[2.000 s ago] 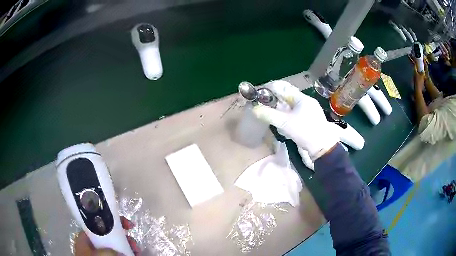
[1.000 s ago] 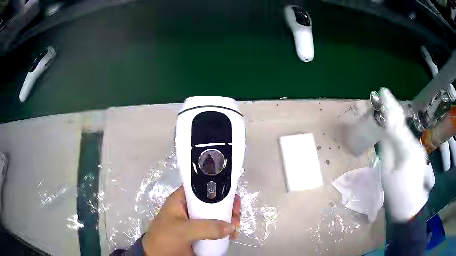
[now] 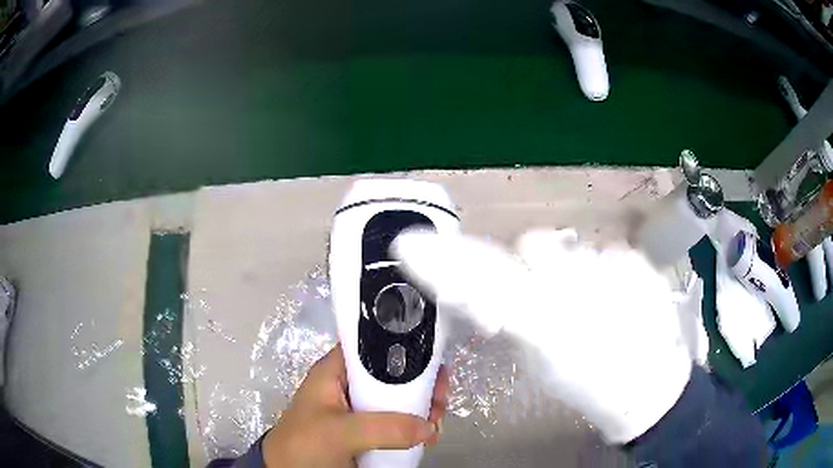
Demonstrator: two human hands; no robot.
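Note:
My bare left hand (image 3: 342, 416) grips the handle of a white handset (image 3: 395, 311), held upright over the mat with its black oval panel and round button facing me. My white-gloved right hand (image 3: 585, 329) is blurred. One finger reaches over the upper part of the panel; whether it touches is unclear, and its other fingers cannot be made out. The solvent bottle (image 3: 671, 224) stands beyond it, round metal lid flipped up. A strip of white cloth (image 3: 694, 320) shows beside the glove. The white block is hidden or indistinct behind the glove.
Crinkled clear film (image 3: 297, 334) lies on the pale mat (image 3: 242, 219). White handsets lie on the green belt, at left (image 3: 82, 123) and upper right (image 3: 585, 55). More handsets (image 3: 767, 279) and an orange-labelled bottle (image 3: 804, 233) are at right by the metal post (image 3: 793, 142).
My right hand has left the solvent bottle and moved left to the handset's panel. My left hand keeps its grip. The belt handsets appear slightly farther right in view.

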